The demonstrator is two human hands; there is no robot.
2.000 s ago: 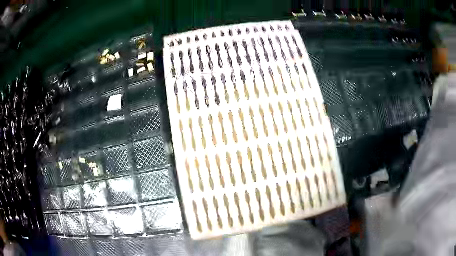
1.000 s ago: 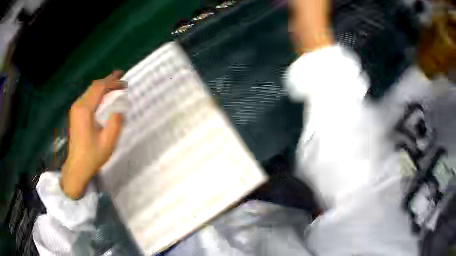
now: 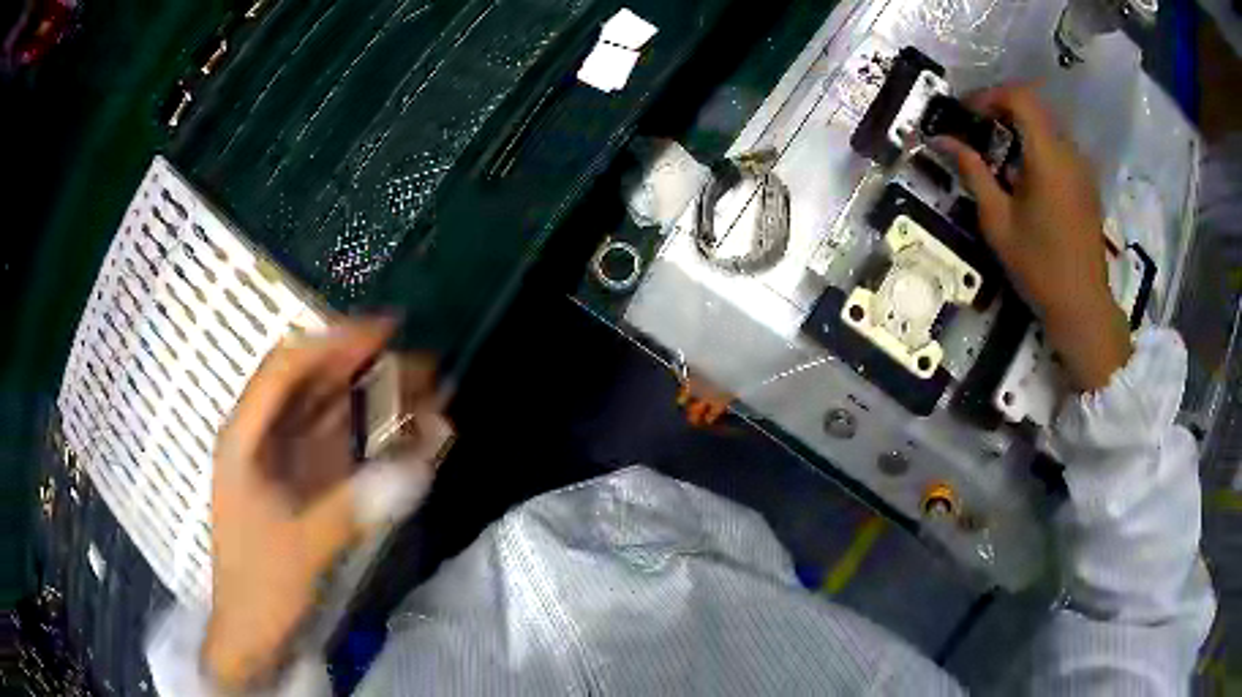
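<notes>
My left hand point(image 3: 307, 477) is raised over the right edge of the white slotted parts tray point(image 3: 177, 327). It holds a small dark-and-metal part point(image 3: 379, 406) between its fingers; a whitish cover shows on one digit. My right hand point(image 3: 1042, 204) is over the metal fixture station point(image 3: 776, 306) at the right, its fingers closed on a small black part point(image 3: 970, 130) beside the upper fixture nest point(image 3: 906, 102). Whether that part touches the nest I cannot tell. A cream fixture nest point(image 3: 915, 297) on a black block lies below my right hand.
A coil of cable point(image 3: 742, 214) lies on the fixture plate's left side. Round buttons, one orange-yellow point(image 3: 940, 501), sit along its near edge. A white piece point(image 3: 617, 51) lies on the dark trays at the top. A dark gap separates bench and fixture.
The view has turned right, bringing the fixture station into view. My left hand has left the tray surface and now shows a part. My right hand is now at the fixture.
</notes>
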